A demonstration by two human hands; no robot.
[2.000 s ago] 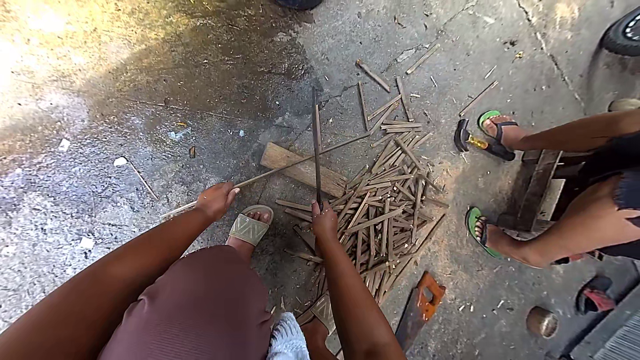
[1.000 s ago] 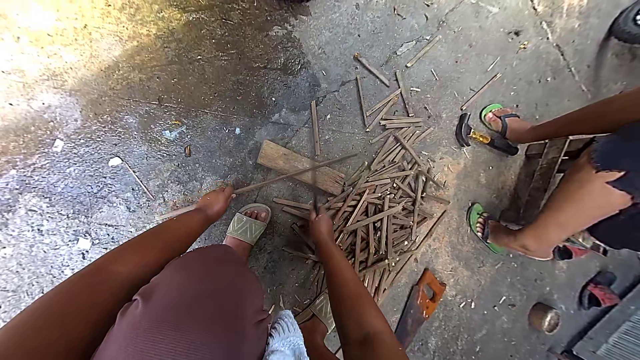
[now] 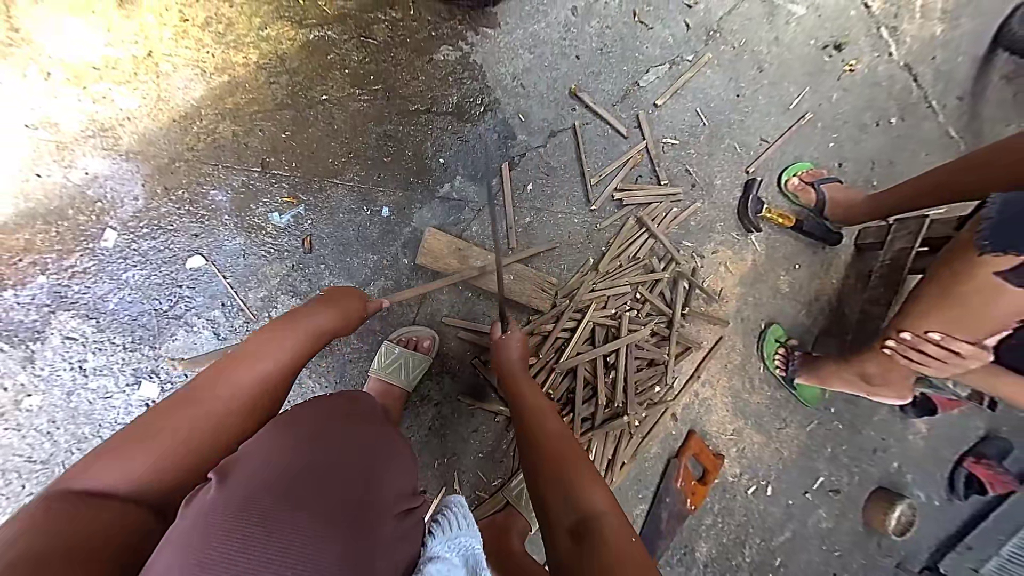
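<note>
My left hand [image 3: 346, 310] is closed around a long thin wooden strip [image 3: 456, 278], whose far end reaches over a wooden board [image 3: 480, 268] on the ground. My right hand [image 3: 510, 349] grips a long dark blade [image 3: 498, 240], probably a machete, held edge-on. The blade crosses the strip above the board; whether they touch I cannot tell. Just right of my right hand lies a heap of short cut wooden sticks [image 3: 616, 344]. One loose stick [image 3: 509, 205] lies beyond the board.
An orange-handled handsaw [image 3: 680, 488] lies right of my right forearm. A claw hammer [image 3: 784, 216] rests by the green flip-flop [image 3: 792, 364] wearer's feet. That person sits on a wooden seat [image 3: 892, 264] at the right. A rusty can [image 3: 890, 512] stands at lower right.
The wooden strip reached farther past the blade two seconds ago; less of it extends there now. The seated person's hand now shows on the lower leg.
</note>
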